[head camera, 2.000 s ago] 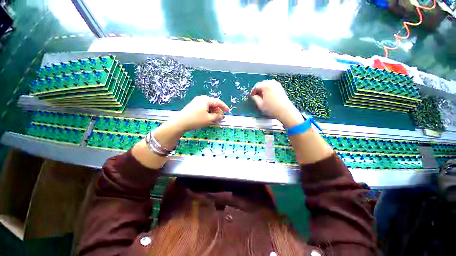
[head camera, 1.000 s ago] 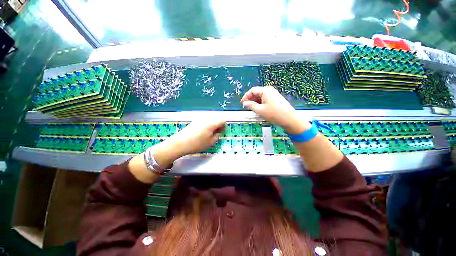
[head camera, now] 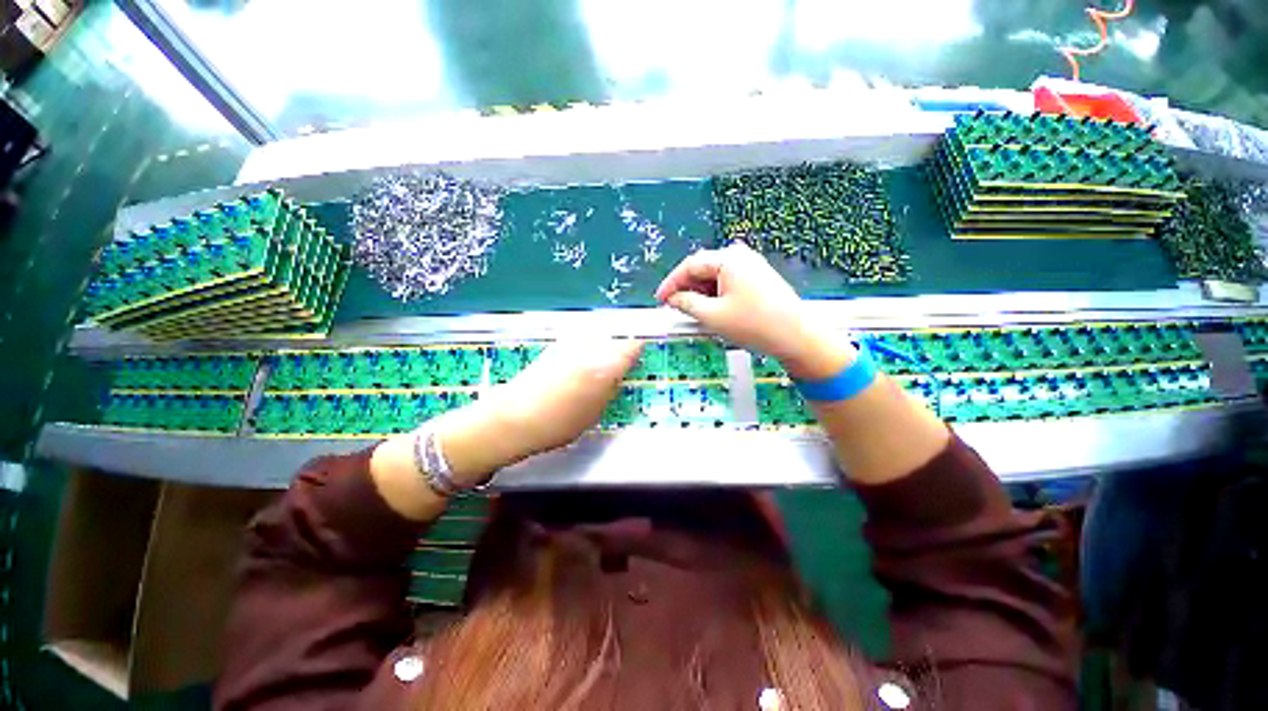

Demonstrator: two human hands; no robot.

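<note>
Green circuit board panels point(head camera: 369, 368) with small blue parts lie end to end in the metal rails. My left hand point(head camera: 587, 378) is low over the middle panel, its fingertips over the board; whether it holds a part is too small to tell. My right hand point(head camera: 730, 295) is raised above the back rail, thumb and fingertips close together; any part between them cannot be made out. A heap of silvery leaded components point(head camera: 424, 233) lies at the left on the green mat point(head camera: 535, 285), with several scattered in the middle. A dark component heap point(head camera: 814, 220) lies behind my right hand.
Stacked board panels stand at the far left point(head camera: 195, 264) and at the right point(head camera: 1064, 181). A red bin point(head camera: 1082, 100) is behind the right stack. Another dark heap point(head camera: 1213, 229) is at the far right. An open cardboard box point(head camera: 153, 570) stands below the left end.
My left hand has moved from beside the scattered silvery parts down over the board panel. My right hand has moved slightly forward to the back rail. The view has shifted.
</note>
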